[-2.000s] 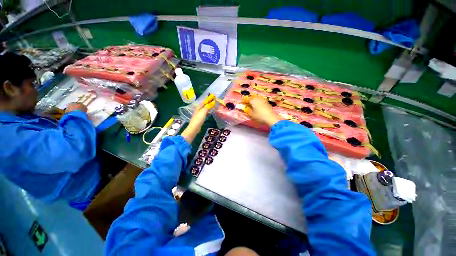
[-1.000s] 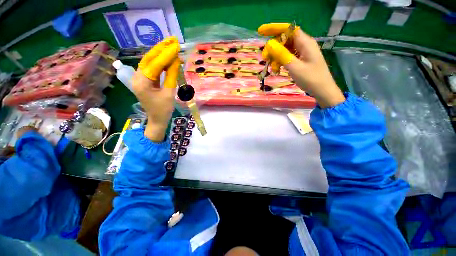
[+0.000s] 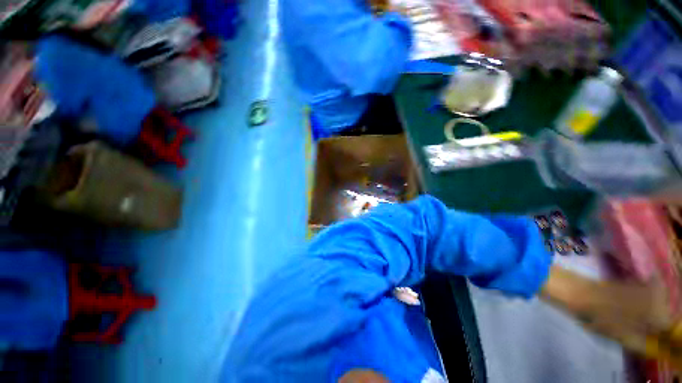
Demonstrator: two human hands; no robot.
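Observation:
The view is turned and blurred. My left hand (image 3: pixel 613 310) is at the lower right, over the white mat (image 3: pixel 535 336), with yellow finger cots at the right edge. The blur and the picture's edge hide its fingers, so I cannot tell if it holds a watch. My right hand is out of the picture. Part of the pink foam tray (image 3: pixel 643 232) shows at the right edge. Several dark round stickers (image 3: pixel 561 233) lie at the mat's far end, partly behind my blue sleeve.
An open cardboard box (image 3: pixel 359 168) stands below the bench edge. On the green bench are a squeeze bottle (image 3: pixel 592 101), a sleeve of white discs (image 3: pixel 475 152) and a round dish (image 3: pixel 477 90). A neighbour's blue sleeve (image 3: pixel 351 45) is at the top. Blue floor (image 3: pixel 224 247) lies left.
The view has swung left towards the floor and box. My left hand has lowered from its raised place with a watch. My right hand, raised before, has left the picture.

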